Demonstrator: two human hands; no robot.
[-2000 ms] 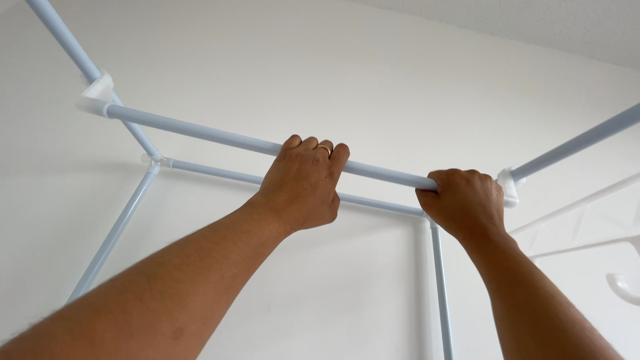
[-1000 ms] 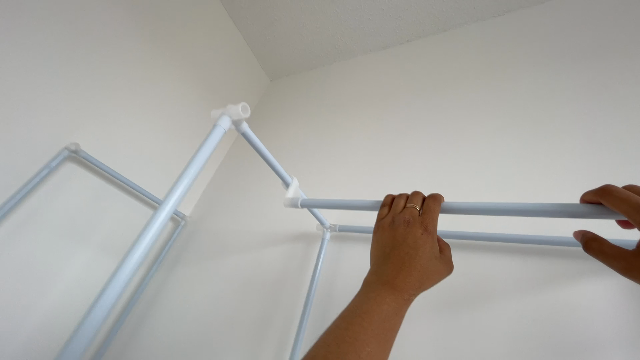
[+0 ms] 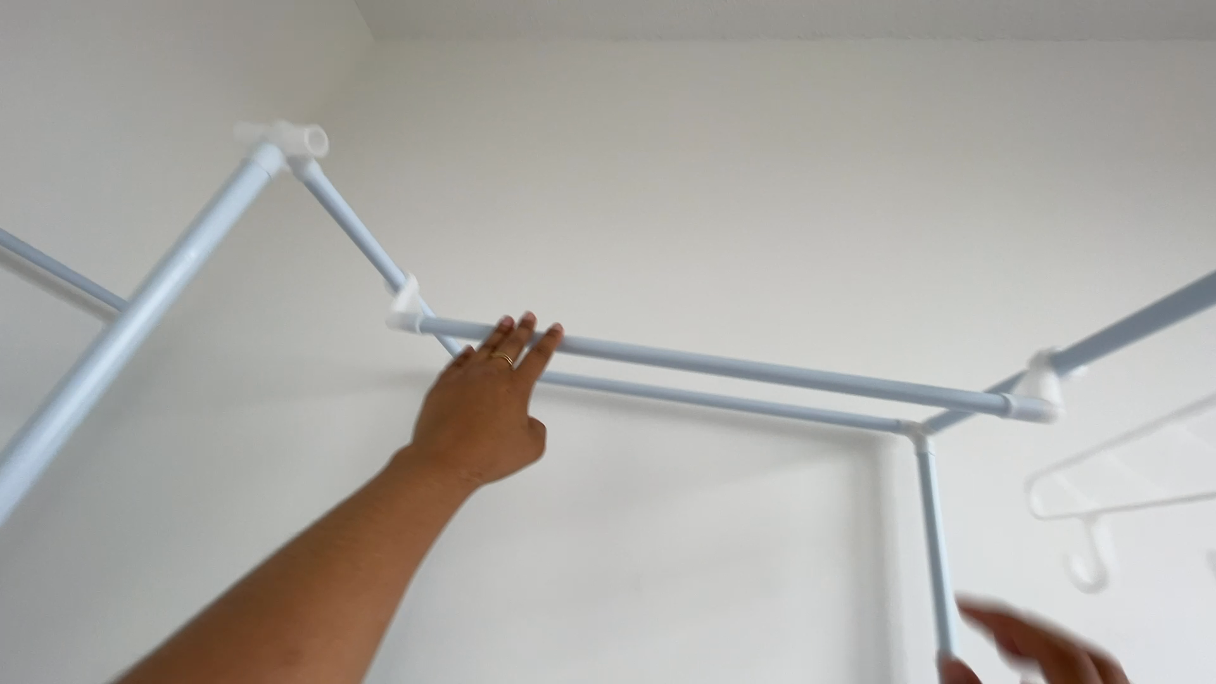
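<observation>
My left hand (image 3: 489,404) wears a ring and rests against the front horizontal light-blue tube (image 3: 722,363), its fingers extended over the tube near the left end. White plastic clips at left (image 3: 407,304) and right (image 3: 1040,388) join this tube to the side tubes of the frame. My right hand (image 3: 1040,646), blurred and partly cut off at the bottom right, is off the front tube. Its fingers are apart beside an upright light-blue tube (image 3: 936,541); whether they touch it cannot be told.
A white connector (image 3: 285,141) tops the front left corner. Behind the front tube runs a back horizontal tube (image 3: 722,403), meeting a corner joint (image 3: 915,434). White wall surrounds the frame. A white rack with a hook (image 3: 1091,560) is at the right.
My right hand has let go of the front tube and moved down. My left hand has loosened from its grip, its fingers now extended. The view has shifted.
</observation>
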